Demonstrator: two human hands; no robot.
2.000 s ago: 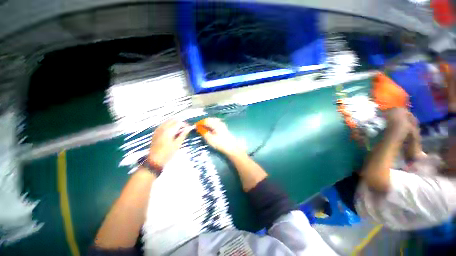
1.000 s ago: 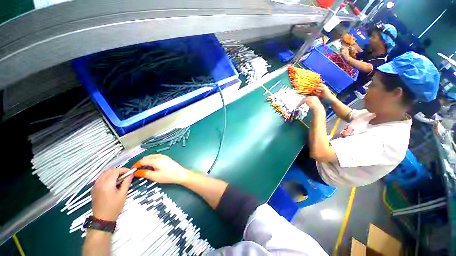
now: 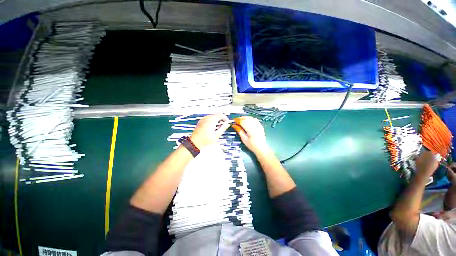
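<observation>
My left hand (image 3: 210,131) and my right hand (image 3: 251,134) meet fingertip to fingertip over the top of the sleeved white tubes (image 3: 207,192). Orange covers show on the right fingertips. A small dark piece shows between the hands, its ends hidden by fingers; my left fingers pinch a tube end there. The sleeved tubes lie in a pile below my hands, dark bands near their right ends. Plain white tubes (image 3: 199,82) lie fanned behind the rail. A small heap of grey sleeves (image 3: 265,114) lies just behind my right hand.
A blue bin (image 3: 311,86) with dark-grey pieces stands behind the metal rail (image 3: 125,110). A dark cord (image 3: 327,122) hangs from it onto the green bench. Another tube pile (image 3: 50,110) lies far left. A neighbour's arms (image 3: 411,192), orange tubes (image 3: 436,131) and orange-ended white tubes are at right.
The view has swung left and down, so the far-left tube pile now shows and the neighbour is at the right edge. My hands remain together at the pile's top.
</observation>
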